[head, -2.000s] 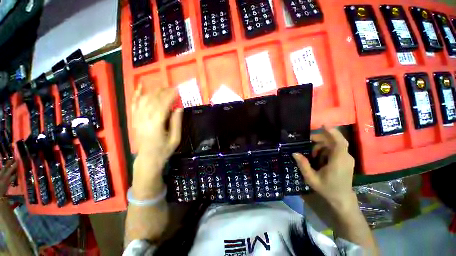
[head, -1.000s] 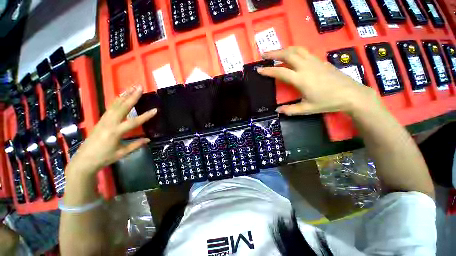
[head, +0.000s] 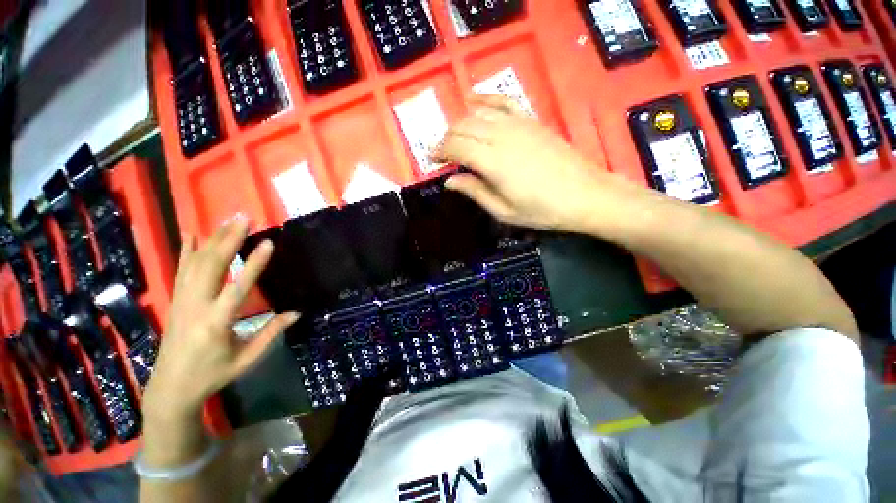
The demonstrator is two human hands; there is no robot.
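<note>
Several open flip phones (head: 432, 322) lie side by side in a row at the bench's front edge, dark screens away from me, keypads towards me. My left hand (head: 218, 319) is spread at the left end of the row, its fingertips at the leftmost lid. My right hand (head: 521, 172) reaches over the upper right of the row, its fingertips at the top of the lids, partly hiding the rightmost screen. Whether either hand grips a phone cannot be told. The red-orange foam tray (head: 346, 128) behind holds open phones in its back pockets and white slips (head: 420, 126) in its front pockets.
At right, a tray (head: 614, 177) holds closed phones with labels (head: 678, 157). At left, another tray (head: 152, 221) holds open phones (head: 103, 231). A white board (head: 84, 69) lies at back left. Clear plastic (head: 678, 349) shows below the bench edge.
My right hand has moved from the right end of the row leftwards along the lid tops. My left hand stays at the left end. The phones remain open in their row.
</note>
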